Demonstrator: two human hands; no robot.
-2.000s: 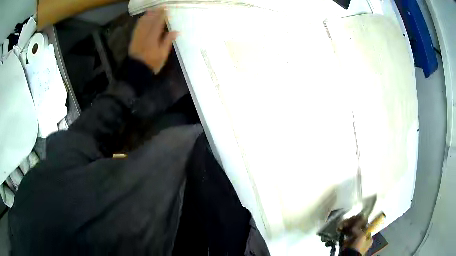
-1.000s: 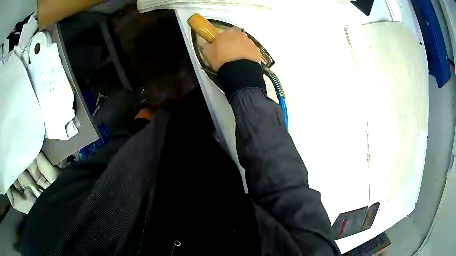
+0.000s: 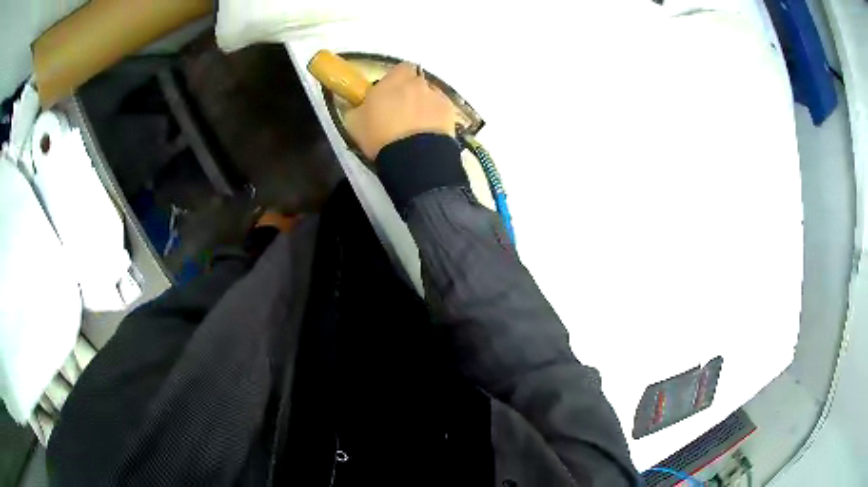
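Note:
The steam iron has a yellow wooden handle and stands at the near left edge of the white-covered table. My right hand is closed around the iron at its handle. A blue hose trails back from the iron beside my forearm. The cloth under the iron is washed out to white, so its edges cannot be told. My left hand is low beside the table, small, dark and partly hidden by my sleeve; its grip cannot be seen.
The dark iron rest with red marks lies at the table's right end. Thick cream layers hang over the far left corner. A brown cardboard roll is beyond them. White paper patterns are at the left. A blue object stands behind the table.
The iron went from beside the rest to the table's left edge, and my left hand dropped from the edge to below it. Over the last second, iron and right hand have hardly moved on the table.

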